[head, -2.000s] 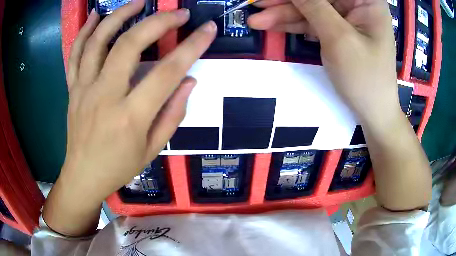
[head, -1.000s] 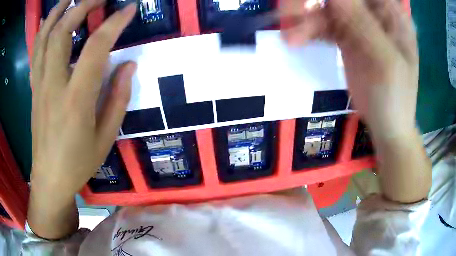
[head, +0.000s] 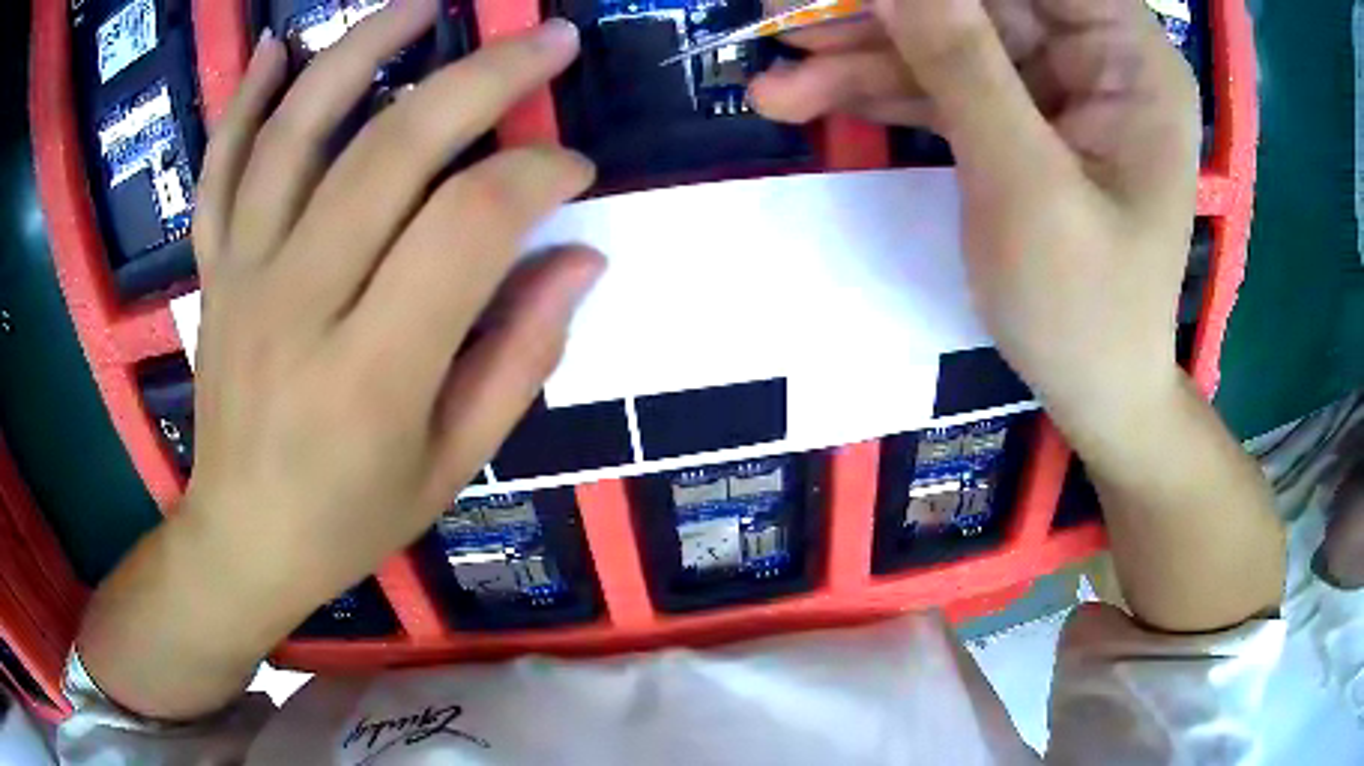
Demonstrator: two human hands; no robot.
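My right hand [head: 1047, 180] holds the tweezers [head: 793, 21] like a pen; their thin tips point left over an open-backed phone unit [head: 636, 105] at the top centre. A flat black area covers the left part of this phone, beside a silver card socket [head: 729, 72]. My left hand [head: 359, 270] is spread palm down, its index fingertip at that phone's left edge; it grips nothing that I can see. The white release liner [head: 748, 270] lies across the tray below the phone, with black adhesive pieces [head: 711, 419] along its lower edge. Both hands cover parts of it.
The red foam tray [head: 616, 554] holds two rows of phone units, with several in the near row [head: 733, 539] and one at the upper left [head: 142, 150]. Dark green bench top [head: 1301, 285] shows at both sides. More red trays stand at the lower left [head: 30, 599]. Another person's sleeve shows at the right edge.
One second ago my right hand was blurred, with a black piece over the liner's upper edge. Now the tweezers are over the phone, and my left hand has moved right to its edge.
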